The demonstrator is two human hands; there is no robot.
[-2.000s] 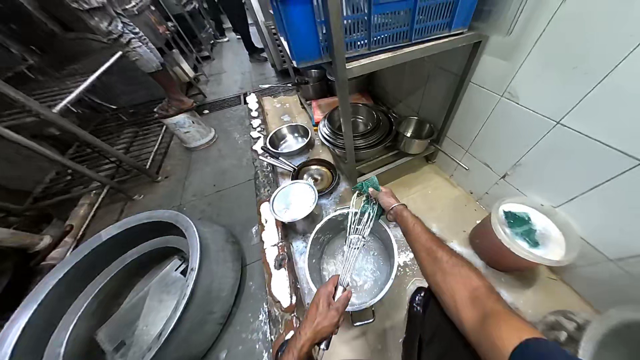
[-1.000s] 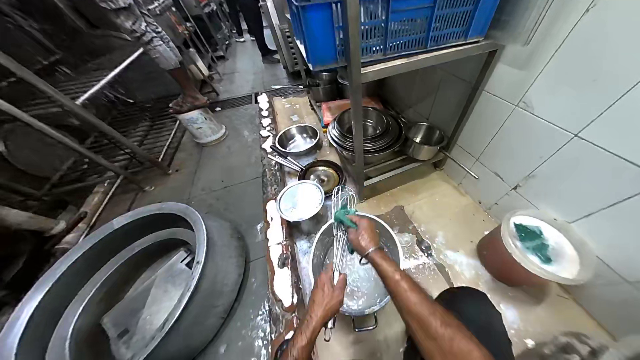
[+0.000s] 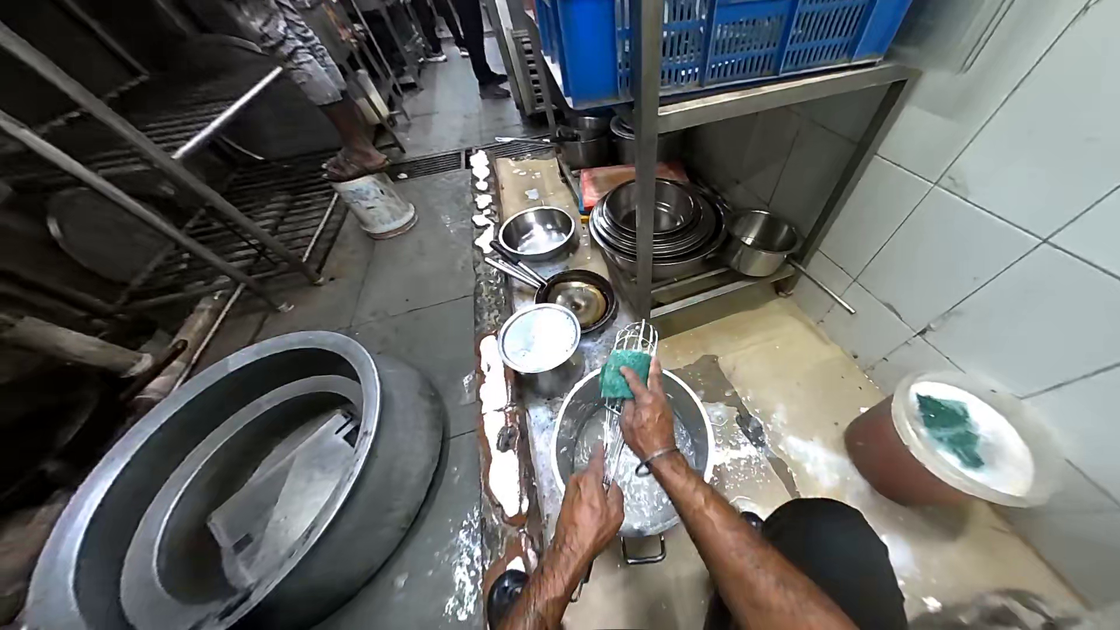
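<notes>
A metal balloon whisk (image 3: pixel 637 335) slants over a soapy metal pot (image 3: pixel 697 420), its wires toward the shelf. My left hand (image 3: pixel 591 512) is closed around the whisk's lower end. My right hand (image 3: pixel 648 418) presses a green scouring pad (image 3: pixel 624 374) against the whisk's wires, above the pot's far rim. Just beyond the pot stands a round container topped with a whitish surface (image 3: pixel 539 339), close to a dark frying pan (image 3: pixel 578 299). Farther back sits an empty steel bowl (image 3: pixel 537 234).
A tub of suds (image 3: pixel 919 446) with another green pad stands at right. Large metal vessels (image 3: pixel 372 455) lie at left. A steel rack (image 3: pixel 647 175) holds a blue crate (image 3: pixel 744 44), stacked bowls (image 3: pixel 661 219) and a saucepan (image 3: pixel 761 242). A bucket (image 3: pixel 376 206) and a person's legs (image 3: pixel 350 131) are beyond.
My right hand has moved from beside the whisk onto its wires with the green pad. The whisk has shifted and its wire end now points toward the rack post. My left hand still holds its lower end.
</notes>
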